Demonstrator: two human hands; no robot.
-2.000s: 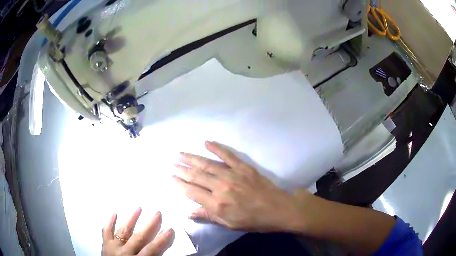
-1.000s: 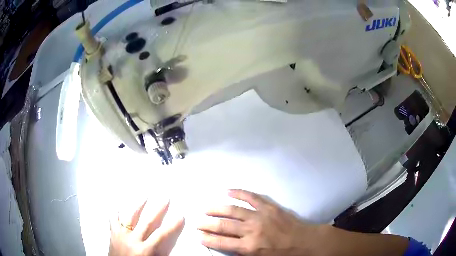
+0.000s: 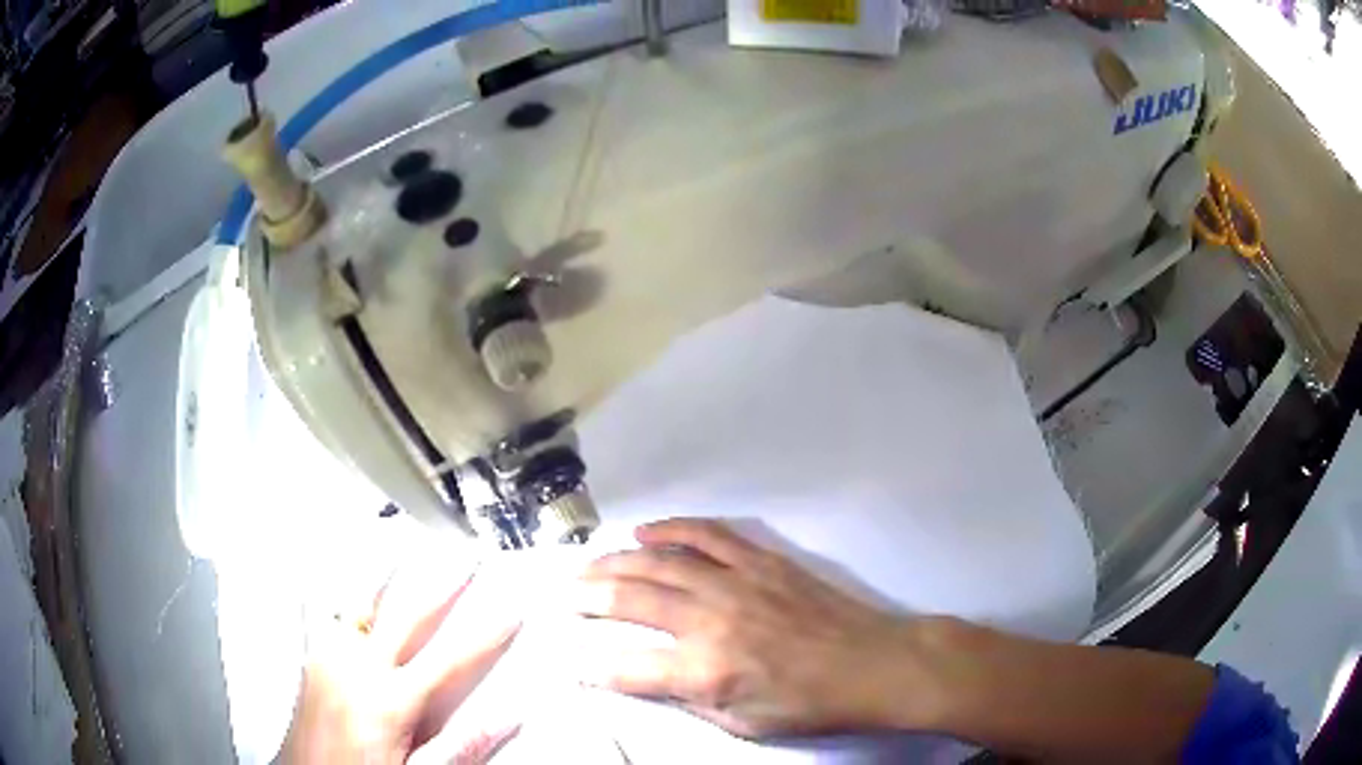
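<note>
A white fabric panel (image 3: 896,434) lies flat on the machine bed, under the cream sewing machine (image 3: 717,194), and glares strongly near the needle. The presser foot and needle area (image 3: 508,523) is at the head's lower tip; the needle itself is hard to see. My right hand (image 3: 747,628) rests flat on the fabric just right of and below the foot, fingers pointing left. My left hand (image 3: 403,673) lies on the fabric below the foot, washed out by glare and cut off by the bottom edge. A ring shows on it.
Orange-handled scissors (image 3: 1228,217) lie right of the machine, near a dark patch (image 3: 1237,356) with small items. A tension dial (image 3: 512,351) sticks out of the head. A white box with a yellow label (image 3: 814,21) stands on top. A yellow-green handled tool (image 3: 239,9) is at upper left.
The view has shifted, so the machine sits lower and further right. Both hands now lie closer to the presser foot. The fabric's far edge has moved further in under the machine arm.
</note>
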